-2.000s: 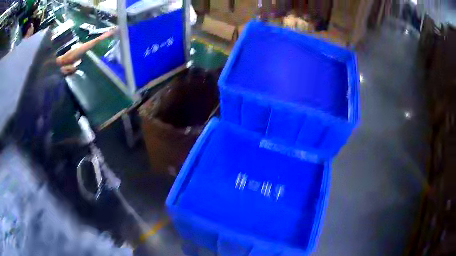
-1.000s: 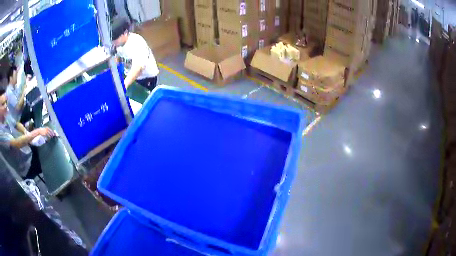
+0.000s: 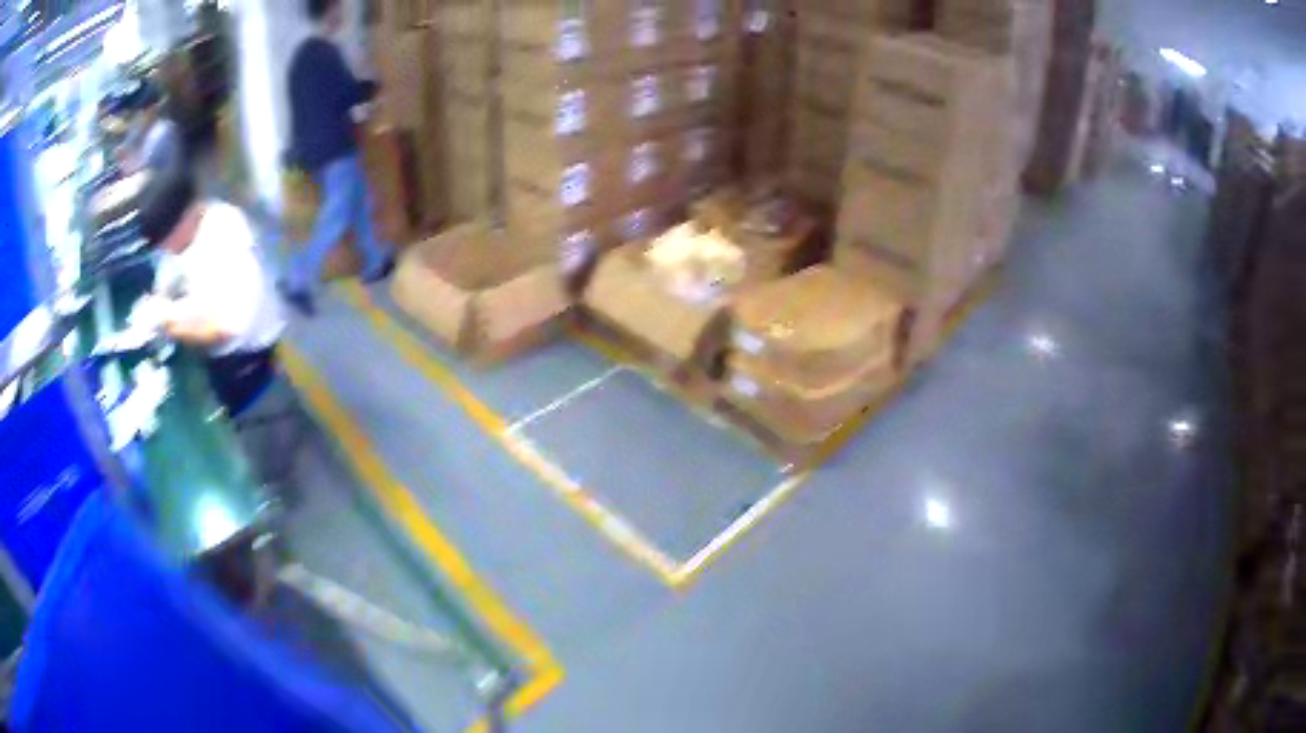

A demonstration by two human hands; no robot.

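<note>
Neither my left hand nor my right hand is in the picture. A large blue tote (image 3: pixel 158 630) lies nearest to me, at the lower left. It is blurred and cut off by the bottom edge, and its contents do not show. A blue panel (image 3: pixel 46 465) stands behind it at the left edge, beside the green bench (image 3: pixel 201 480).
A person in white (image 3: pixel 229 287) is at the bench; another person in dark clothes (image 3: pixel 327 129) is upright farther back. An open carton (image 3: pixel 480 294), a carton with pale items (image 3: pixel 652 294) and stacked cartons (image 3: pixel 924 158) stand beyond the yellow floor line (image 3: pixel 430 537).
The view has moved forward and turned. The blue totes have shifted from the centre toward the lower left, and only part of one shows. More floor and a person in dark clothes have come into view.
</note>
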